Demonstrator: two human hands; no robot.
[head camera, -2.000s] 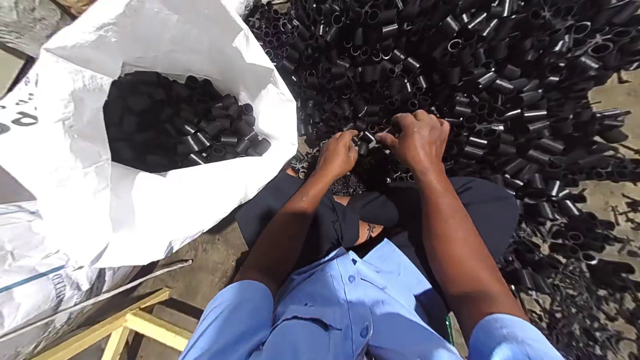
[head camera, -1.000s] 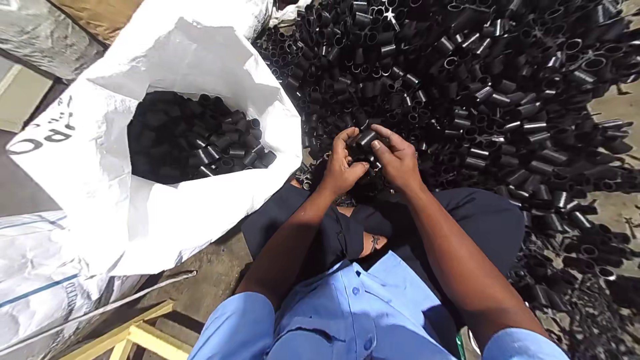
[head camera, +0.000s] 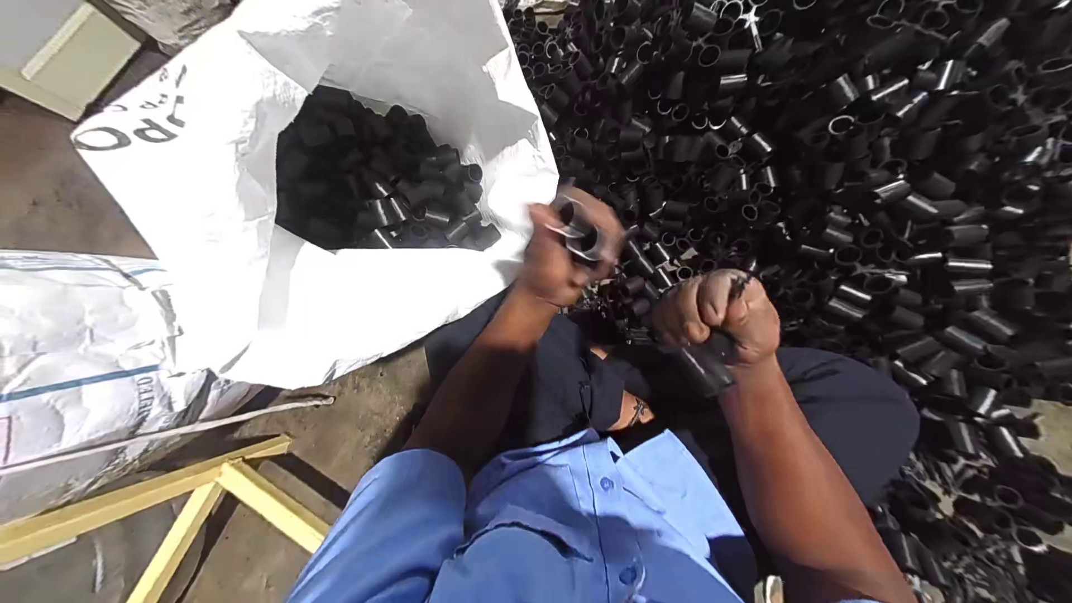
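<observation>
My left hand (head camera: 574, 247), slightly blurred, grips a short black tube (head camera: 579, 230) beside the right rim of an open white woven sack (head camera: 394, 289). Inside the sack lies a heap of short black tubes (head camera: 368, 188). Lower and to the right, my right hand (head camera: 724, 322) is closed, with a dark thin piece showing between its fingers. A blurred black tube (head camera: 705, 371) shows just under that hand; whether it is held or falling I cannot tell.
A large pile of loose black tubes (head camera: 904, 184) spreads ahead and to the right, up to my crossed legs. At the lower left are a yellow metal frame (head camera: 222, 473), a thin rod (head camera: 251, 414) and a filled white sack (head camera: 75, 335). A pale box (head camera: 71, 54) stands at the upper left.
My hands were together at the pile's near edge around a black tube; now they are apart. The left one has moved toward the sack with a tube, the right one lower and rightward.
</observation>
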